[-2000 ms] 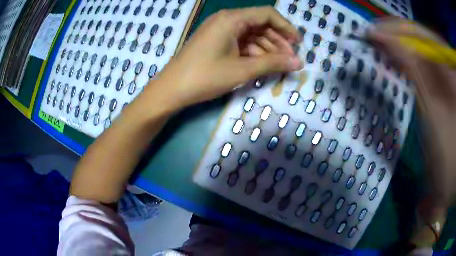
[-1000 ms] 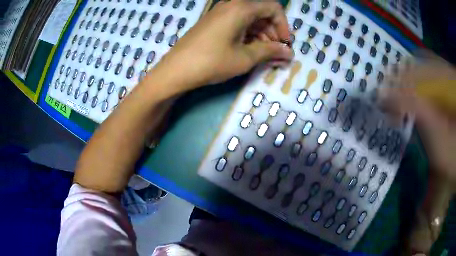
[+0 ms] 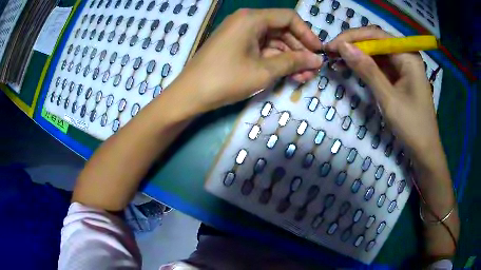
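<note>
A white board with rows of small glossy octagonal pieces lies in front of me. My left hand is above its upper left part, fingertips pinched on a small workpiece that is mostly hidden. My right hand holds a yellow-handled tool between thumb and fingers. Its tip is hidden at the fingertips, which meet those of my left hand. A tan mark without a piece shows on the board just below my left hand.
A second loaded board lies to the left, with a green label at its near corner. Stacked boards and a paper slip are at the far left. Another loaded board lies beyond the red tape. Blue tape edges the table.
My right hand has come in from the right with the yellow tool and now meets my left fingertips. My left hand has shifted slightly to the right.
</note>
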